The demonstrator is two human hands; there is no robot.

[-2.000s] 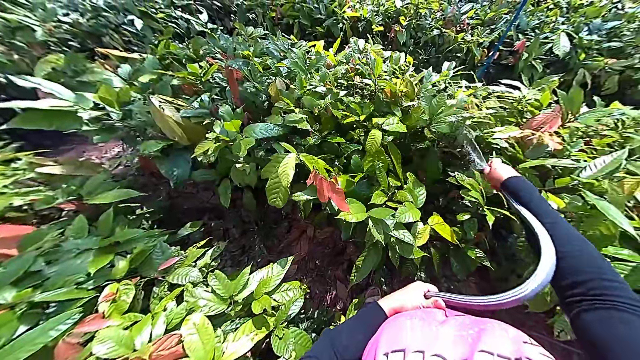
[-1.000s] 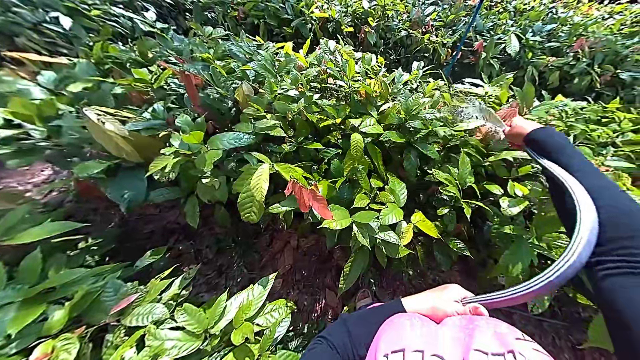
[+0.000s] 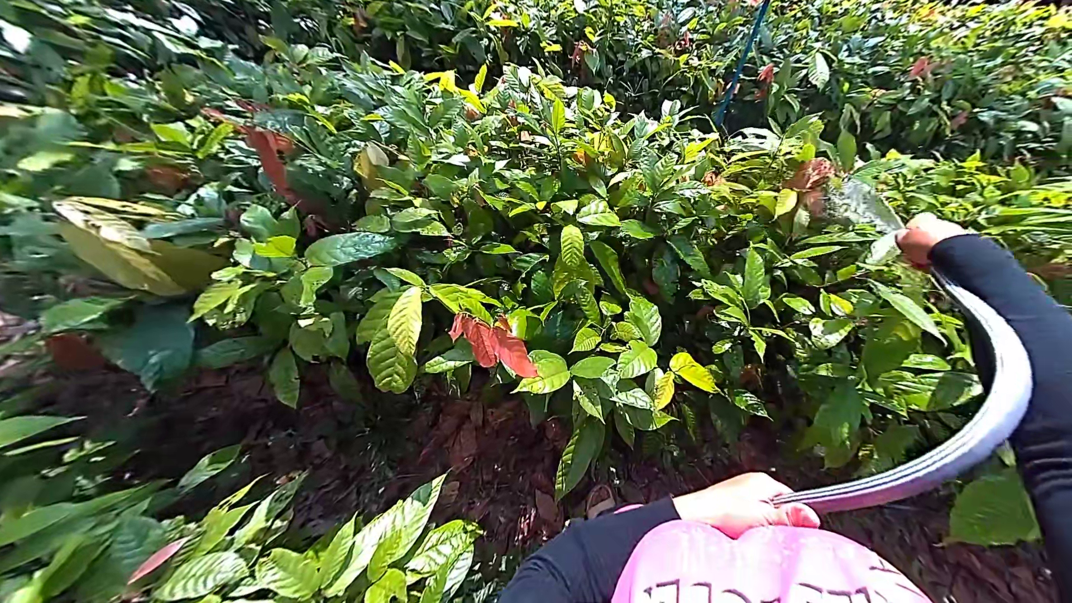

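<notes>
A striped, pale hose (image 3: pixel 992 419) curves from my left hand up to my right hand. My left hand (image 3: pixel 745 502) is closed around its lower part, just above the pink shirt (image 3: pixel 754 561). At the right, my right hand (image 3: pixel 925 239) grips the hose near its end, and a spray of water (image 3: pixel 867 205) leaves it toward the left over the leafy plants (image 3: pixel 603 218). Black sleeves cover both arms. Reddish leaves (image 3: pixel 812 180) stand beside the spray.
Dense rows of green plants spread ahead, with more leaves (image 3: pixel 377 536) at the lower left. Between them runs dark ground with leaf litter (image 3: pixel 469 444). A thin blue line (image 3: pixel 744 63) slants down among the plants at the back. Red leaves (image 3: pixel 494 343) hang at the centre.
Compared with two seconds ago, my right hand is higher and farther right, with the hose still in it. The spray has moved along with it. The view has shifted slightly.
</notes>
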